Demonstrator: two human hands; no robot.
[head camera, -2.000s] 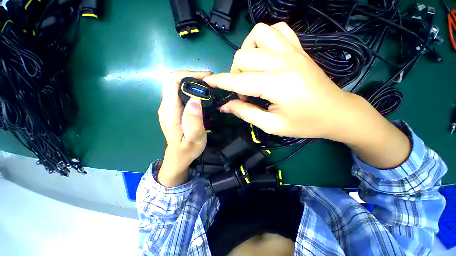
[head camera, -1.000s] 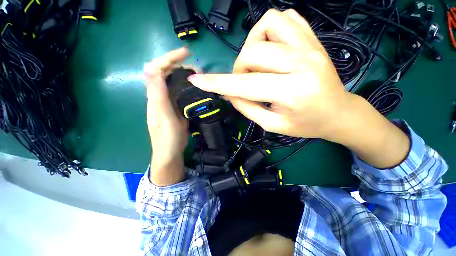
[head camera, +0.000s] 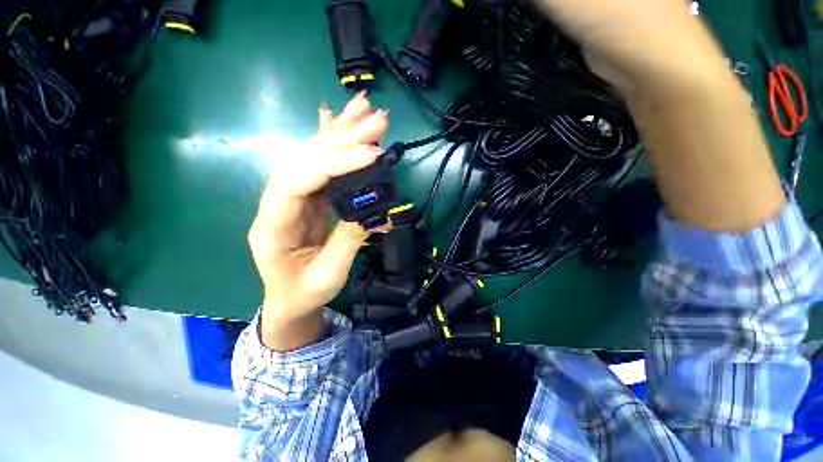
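My left hand (head camera: 311, 203) holds a black connector housing (head camera: 363, 185) near the bench middle. A blue contact insert shows in it, facing up at the camera, and a black cable leaves it to the right. My right hand is out of the picture at the top edge; only its wrist and forearm show at the upper right, so its fingers cannot be seen. Several black connector housings with yellow rings (head camera: 415, 327) lie in a loose pile just below my left hand, at the bench's near edge.
A dense black cable pile (head camera: 68, 180) lies at the left, its plug tips near the bench edge. More housings (head camera: 350, 41) lie at the back. Cable coils (head camera: 541, 180) cover the centre right. Orange-red loop handles (head camera: 787, 99) lie at the right. A blue bin (head camera: 208, 350) shows below the bench.
My right hand has left the connector and moved up and out of view. My left hand still holds the connector, having turned it. The view has shifted slightly, showing more of the orange-red handles.
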